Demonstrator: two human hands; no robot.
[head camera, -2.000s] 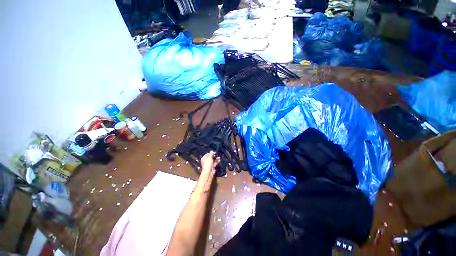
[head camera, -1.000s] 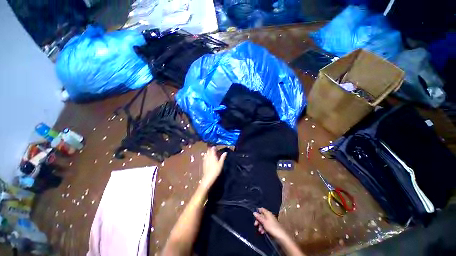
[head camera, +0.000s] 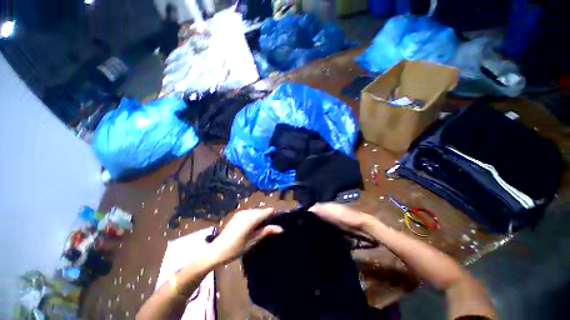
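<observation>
A black garment (head camera: 303, 269) lies or hangs right in front of me. My left hand (head camera: 247, 230) grips its upper left edge. My right hand (head camera: 342, 215) is at its upper right edge, with the fingers over the cloth; the fingertips are blurred. A thin dark loop shows below my right hand, and I cannot tell what it is. More black cloth (head camera: 328, 178) lies just beyond my hands and runs into the open blue plastic bag (head camera: 250, 147). A small dark strip with pale dots (head camera: 350, 196) lies at its right edge.
Black hangers (head camera: 209, 190) lie left of the bag. A pale pink garment (head camera: 181, 250) is partly under my left arm. Scissors (head camera: 415, 219), an open cardboard box (head camera: 390, 119) and folded dark garments (head camera: 494, 156) are at the right. Bottles (head camera: 94, 234) stand at the left, and a closed blue bag (head camera: 144, 137) at the rear left.
My left hand left the hangers and moved to the black garment. My right hand came into view and moved up to the garment's top edge. The view turned to the right.
</observation>
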